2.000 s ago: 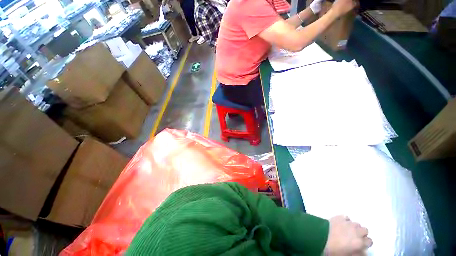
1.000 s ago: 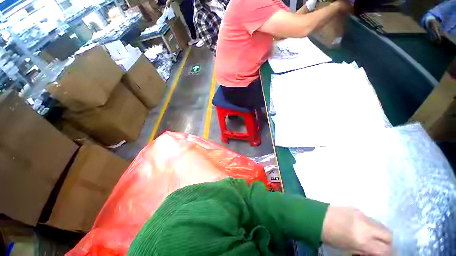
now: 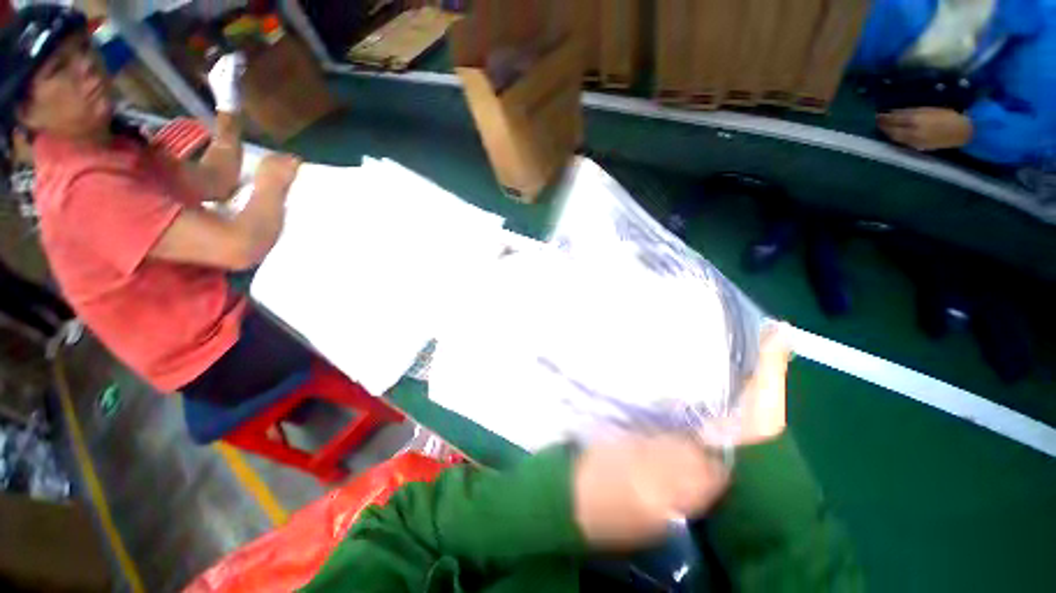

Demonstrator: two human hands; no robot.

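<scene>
A clear bubble bag (image 3: 660,313) is held raised over the bench, glaring white, with its crinkled edge towards me. My right hand (image 3: 767,388) grips its right edge. My left hand (image 3: 649,489) is blurred at the bag's lower edge, its fingers closed on the plastic. A dark glossy thing (image 3: 666,565) shows below my left hand, mostly hidden. A stack of white bags (image 3: 359,266) lies on the bench, partly behind the held bag.
Dark neckband devices (image 3: 825,261) lie along the conveyor side at right. An open inner carton (image 3: 521,127) stands beyond the bag, with lined-up cartons (image 3: 753,52) behind. A worker sits at left on a red stool (image 3: 313,423); another in blue is at upper right. A red plastic bag (image 3: 336,527) is at lower left.
The view has swung right. The bubble bag is off the stack and in front of me. My right hand has come into view, and my left hand has moved with the bag.
</scene>
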